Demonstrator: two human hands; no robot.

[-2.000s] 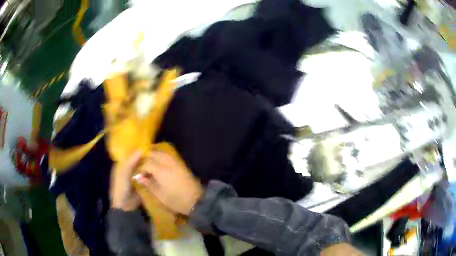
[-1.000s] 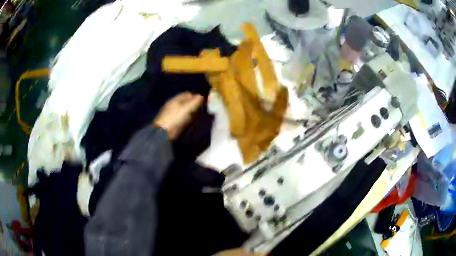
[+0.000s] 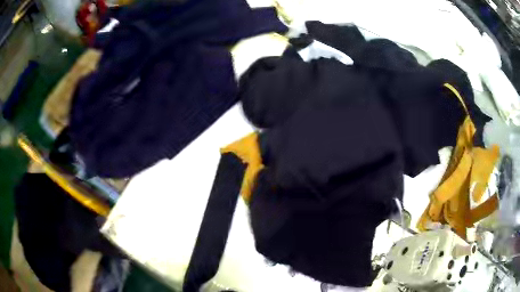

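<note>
Black garment panels (image 3: pixel 336 137) lie heaped on the white table, left of the sewing machine head (image 3: pixel 427 259). A narrow black band (image 3: pixel 214 222) lies at an angle on the table, its upper end at a mustard piece (image 3: pixel 249 157) that shows from beside the black panels. A loose bundle of mustard strips (image 3: pixel 462 182) lies behind the machine head at the right. Neither of my hands is in the picture.
Navy garment pieces (image 3: pixel 154 85) are piled at the upper left. White cloth (image 3: pixel 422 25) lies at the top right. Black cloth (image 3: pixel 45 228) hangs below the table's taped left edge (image 3: pixel 65 182). The green floor shows at the left.
The view has swung left, towards the navy pile. The left hand and sleeve seen on the black cloth before are gone. The mustard bundle now shows at the right, lying behind the machine head.
</note>
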